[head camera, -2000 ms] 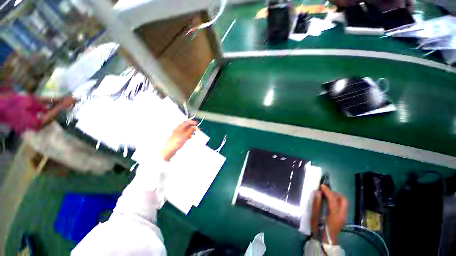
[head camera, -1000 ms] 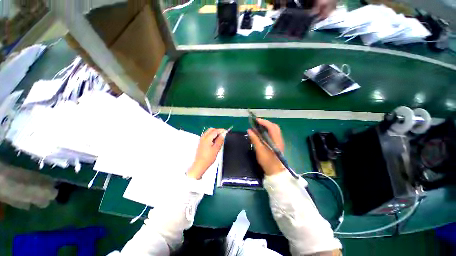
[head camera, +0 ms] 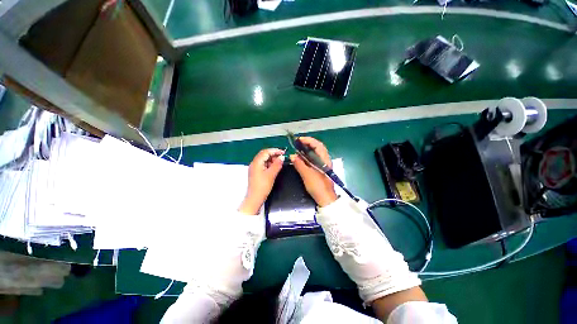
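A glossy black solar panel [head camera: 291, 205] lies on the green bench in front of me, with a white edge showing at its right. My left hand [head camera: 262, 177] is at its top left, fingers pinching a thin white lead wire [head camera: 283, 152] at the top edge. My right hand [head camera: 316, 168] holds a dark soldering iron [head camera: 310, 154], its tip pointing up and left beyond the top edge, not touching the panel. The right fingertips are close to the left ones near the wire; whether they touch it is unclear.
White-backed panels with leads [head camera: 177, 209] are spread at left. The conveyor [head camera: 221, 82] carries two panels beyond a pale rail. At right are an iron stand [head camera: 395, 164] with a yellow sponge, a black box [head camera: 459, 190], solder reels [head camera: 511, 117] and a fan [head camera: 557, 168]. A cardboard-backed frame [head camera: 104, 57] stands upper left.
The left hand has moved from the white-backed panels to the black panel's top edge. The right hand has come up with the iron. A second panel now shows on the conveyor.
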